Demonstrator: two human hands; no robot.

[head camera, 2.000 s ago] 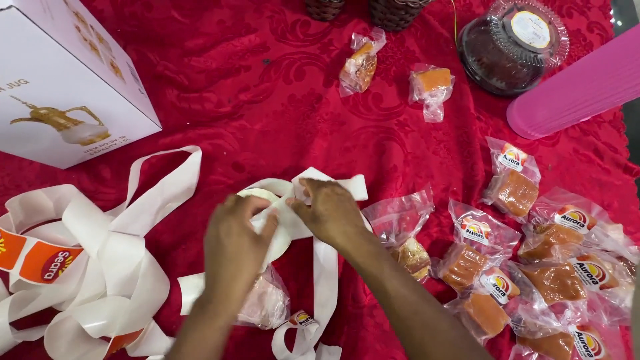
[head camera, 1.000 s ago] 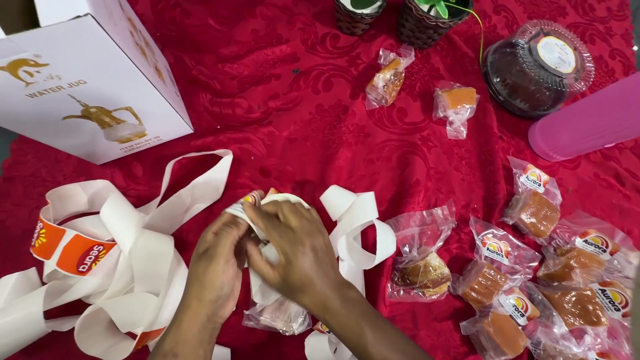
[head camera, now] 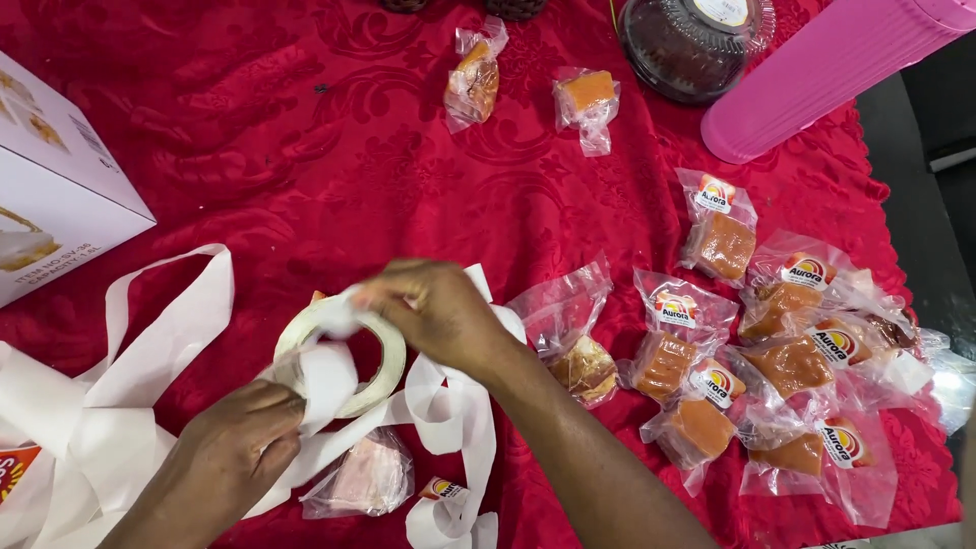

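My left hand pinches a curled piece of white strip, lower left of centre. Just up and to the right, my right hand has its fingers on white material at the top of a roll of labels; that part is blurred by motion. Loose white backing strip trails from the roll to the right and down. Below the roll lies a plastic-wrapped pale piece of food, with a small printed label beside it. A clear bag with a browned piece of food lies right of my right wrist.
Several vacuum-packed orange-brown blocks with Aurora labels cover the right side. Tangled white strip lies at left, below a white carton. Two small packs lie farther back. A dark round container and a pink tumbler stand upper right.
My hands were close together over the roll one second ago; now they are apart, with my right hand up and to the right. The roll's ring shows more plainly.
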